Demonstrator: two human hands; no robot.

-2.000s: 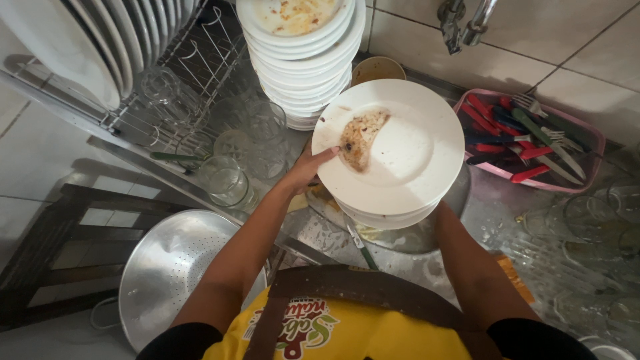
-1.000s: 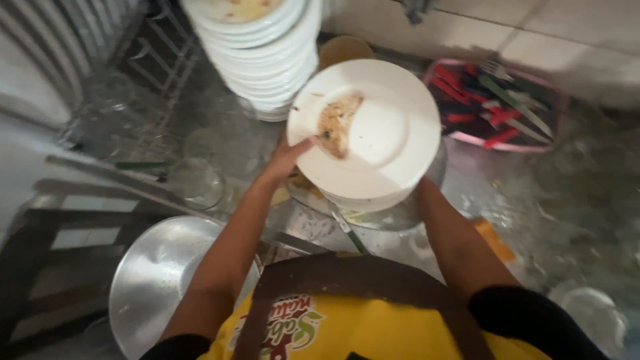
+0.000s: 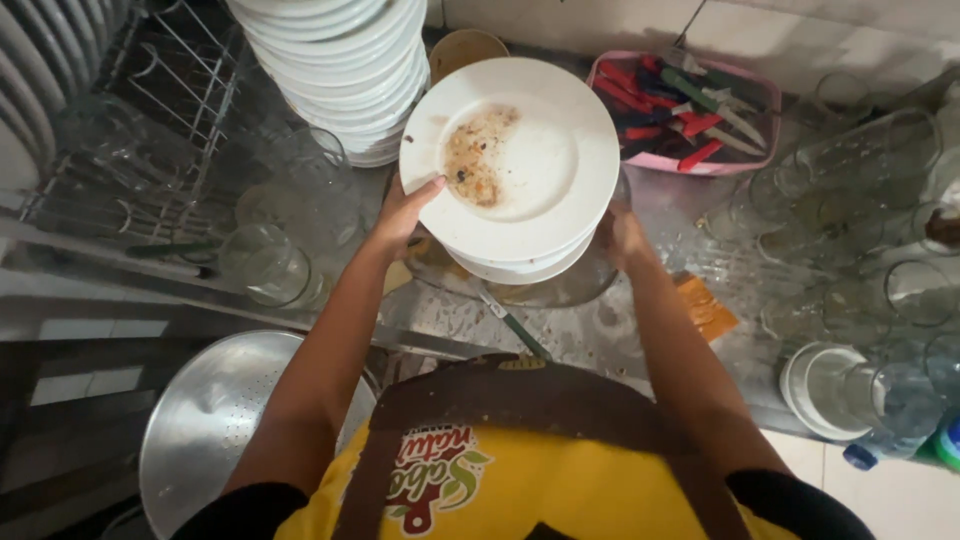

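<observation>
A small stack of white plates is between my two hands, above the sink basin. Brown and tan food residue covers the left part of the top plate's centre. My left hand grips the stack at its left edge, with the thumb on the top plate's rim. My right hand holds the stack's right side; its fingers are mostly hidden by the plates. Below the stack, a green-handled knife rests on the metal counter by the basin's edge.
A tall stack of white plates stands behind left, beside a wire dish rack. A pink basket holds knives and forks. Drinking glasses crowd the right; more glasses stand left. An orange cloth or sponge lies right. A metal colander is lower left.
The view has shifted and come nearer to the counter. Both hands still hold the plates over the basin, and the residue remains on the top plate.
</observation>
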